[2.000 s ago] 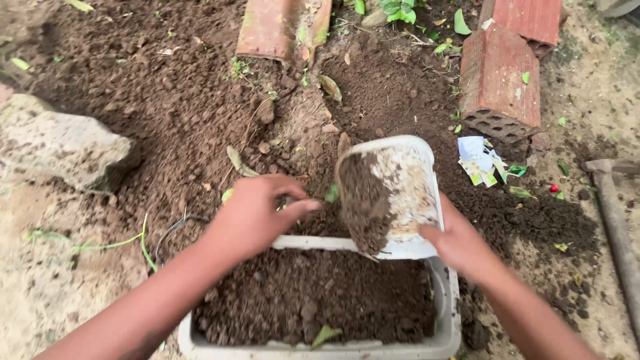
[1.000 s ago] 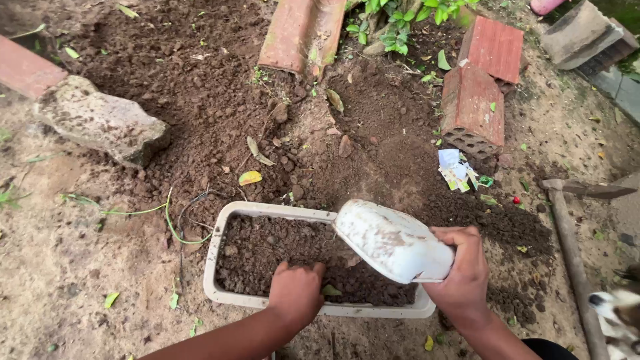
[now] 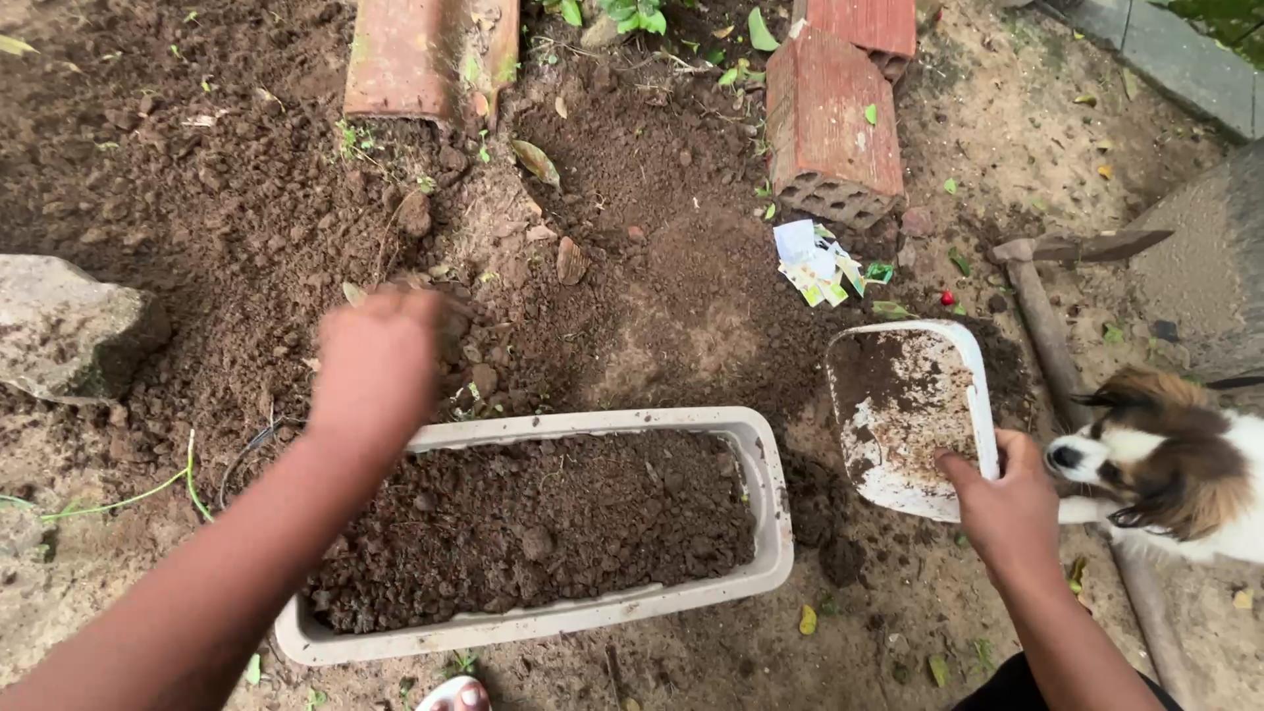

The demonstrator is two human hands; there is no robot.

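A long off-white planter box (image 3: 768,494), filled with dark crumbly soil (image 3: 553,513), stands on the ground below my hands. My right hand (image 3: 1007,504) grips the near right edge of a white plastic tub (image 3: 913,415), its soil-smeared inside facing up, just right of the planter. Blurred by motion, my left hand (image 3: 380,355) is over the loose soil just beyond the planter's upper left corner; whether its fingers hold anything cannot be seen.
A brown and white dog (image 3: 1175,459) has its nose close to my right wrist. Behind it lies a hoe-like tool (image 3: 1047,326) with a wooden handle. Hollow red bricks (image 3: 834,118), torn paper (image 3: 815,259), a clay roof tile (image 3: 405,59) and a rock (image 3: 69,326) surround the dug soil.
The tub has moved from over the planter to its right, no longer tipped over it. My left hand has left the planter's soil and moved up and left. The dog has come closer.
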